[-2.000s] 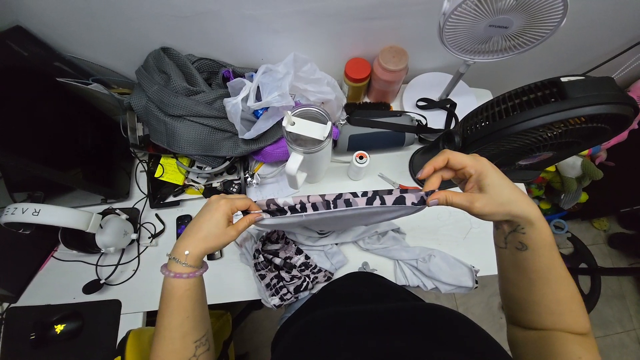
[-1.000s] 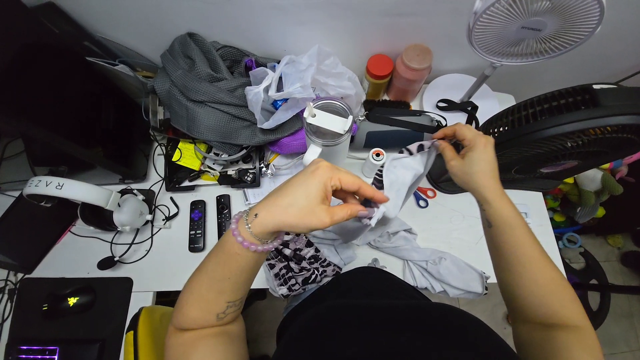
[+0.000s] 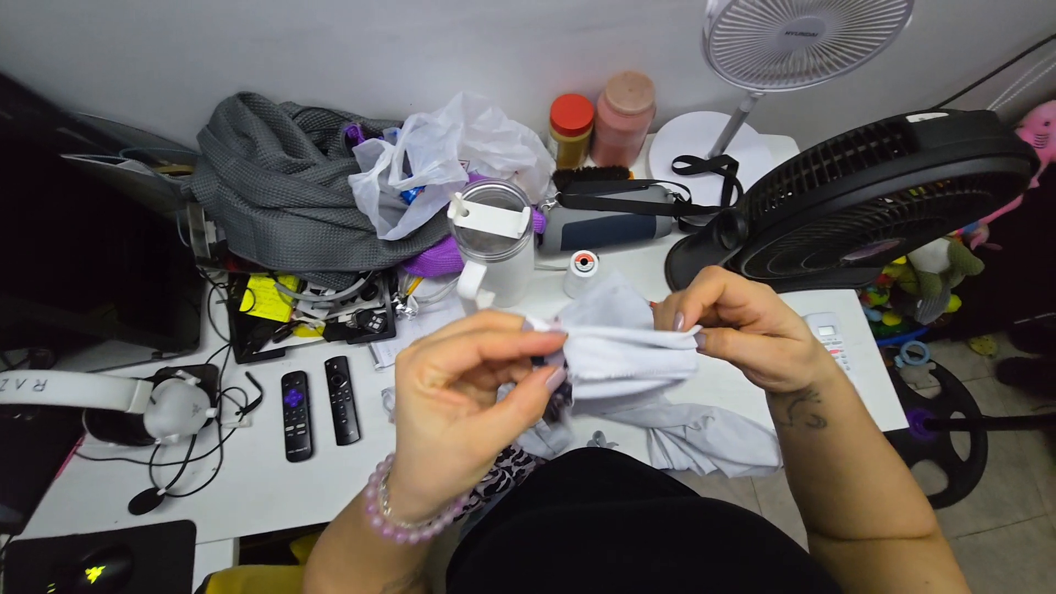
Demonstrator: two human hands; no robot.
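A light grey fabric piece [image 3: 631,355] is stretched between my two hands above the desk's front part. My left hand [image 3: 470,388] pinches its left end between thumb and index finger. The right end is pinched between the thumb and fingers of my right hand [image 3: 742,330]. More of the light grey cloth [image 3: 718,433] hangs over the desk edge below. Black-and-pink patterned fabric [image 3: 507,474] lies beneath my left hand, partly hidden by it. Behind the held fabric stands a white thread spool [image 3: 581,276]. Most of the scissors is hidden behind my right hand.
Behind my hands stand a lidded tumbler [image 3: 503,268], a portable speaker [image 3: 610,223] and two jars [image 3: 623,120]. A black fan [image 3: 874,198] is at the right. Two remote controls [image 3: 296,417], a headset [image 3: 157,404] and a tray of small items [image 3: 243,330] are at the left.
The patterned band stretched between my hands two seconds ago is turned out of view, with light grey fabric facing up. Since one second ago, my right hand has lowered, and the fabric is spread between both hands.
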